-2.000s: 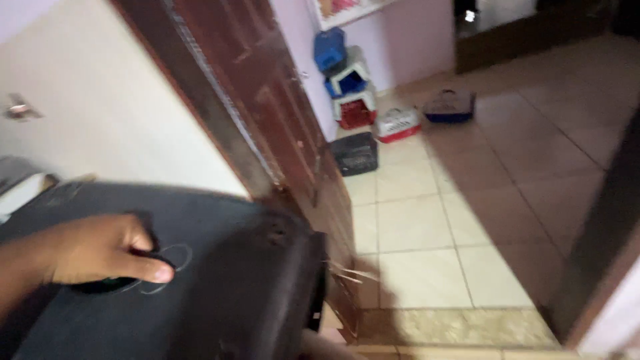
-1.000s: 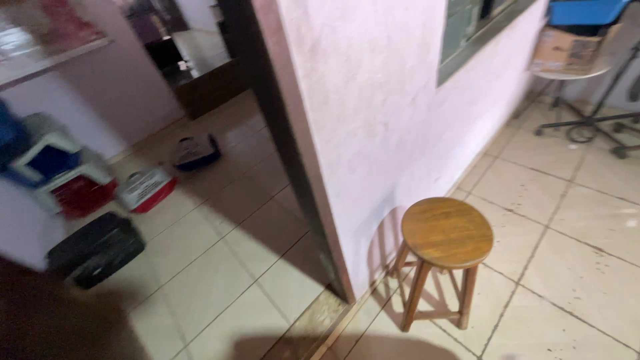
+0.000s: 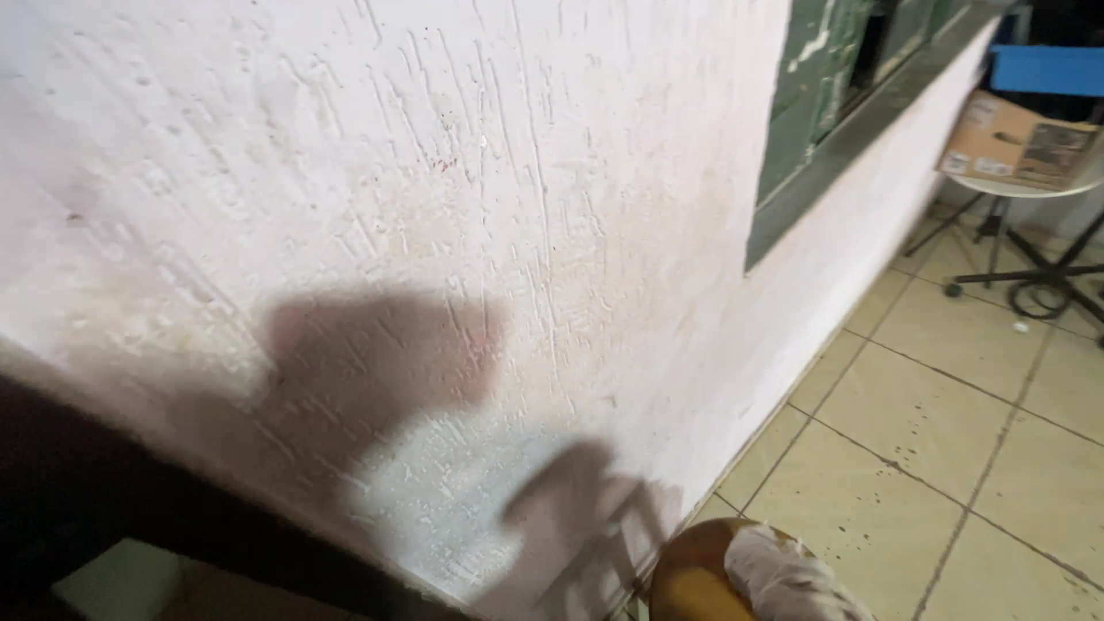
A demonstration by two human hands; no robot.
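Note:
Neither of my hands can be made out. A round wooden stool (image 3: 694, 573) stands low in the view, beside the foot of the wall, and is cut off by the bottom edge. Over the right part of its seat is a crumpled, whitish, cloth-like thing (image 3: 789, 573); whether it rests on the seat or is held above it cannot be told, and any hand on it is hidden. Dark shadows fall across the rough pale wall (image 3: 535, 233).
A window with a dark sill (image 3: 871, 121) is set in the wall. At the right, a cardboard box (image 3: 1018, 142) with a blue container (image 3: 1048, 69) above it sits on a round white-topped table (image 3: 1026, 188). Near it are wheeled black legs (image 3: 1026, 278) on the tiled floor (image 3: 914, 431).
Two seconds ago a hand rested on a dark case; neither shows now. The whitish thing has come over the stool, whose seat was bare one second ago. The view has swung right.

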